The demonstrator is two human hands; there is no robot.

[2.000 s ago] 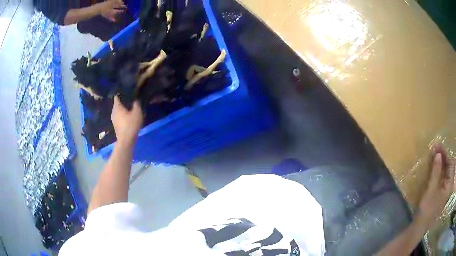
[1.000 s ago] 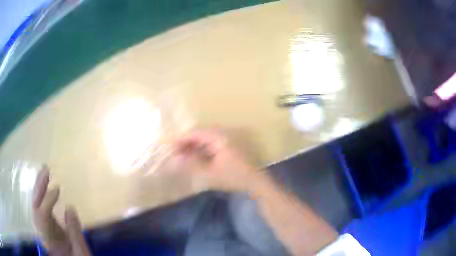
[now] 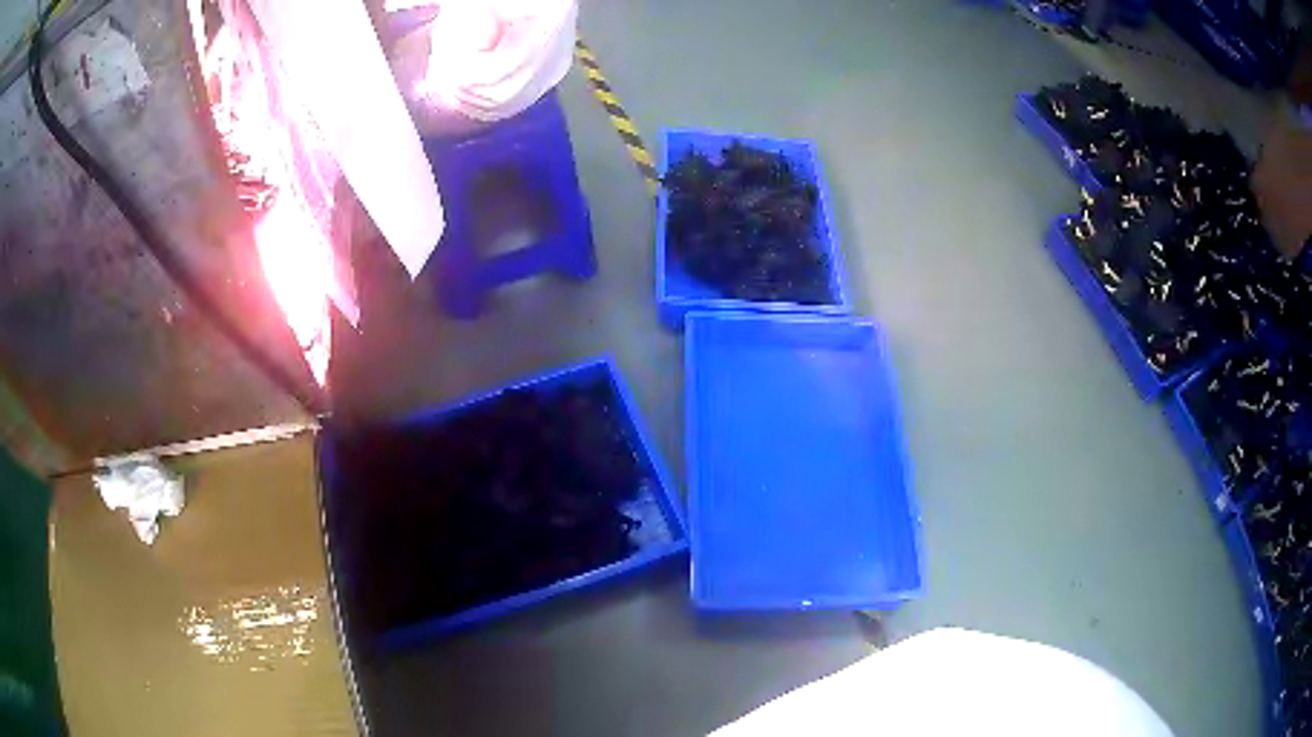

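Observation:
Neither of my hands is in the picture. Nearest in front of me on the floor, a blue tray point(image 3: 803, 461) stands empty. To its left, a larger blue tray point(image 3: 655, 497) is filled with loose black material point(image 3: 504, 497). Behind the empty tray, another blue tray point(image 3: 663, 288) holds a dark heap of black pieces point(image 3: 745, 219). A white shape, likely my sleeve or shirt point(image 3: 964, 691), shows at the bottom edge.
At the left are the cardboard-covered table point(image 3: 187, 634), a crumpled white tissue point(image 3: 141, 493) and a rusty panel point(image 3: 144, 274). A blue stool point(image 3: 515, 209) has white cloth point(image 3: 497, 55) over it. Trays of black pieces with cream legs point(image 3: 1151, 259) stand along the right.
The view has swung from the blue crate, across the table, to the floor trays. Both hands, seen over the table a second ago, are out of the picture.

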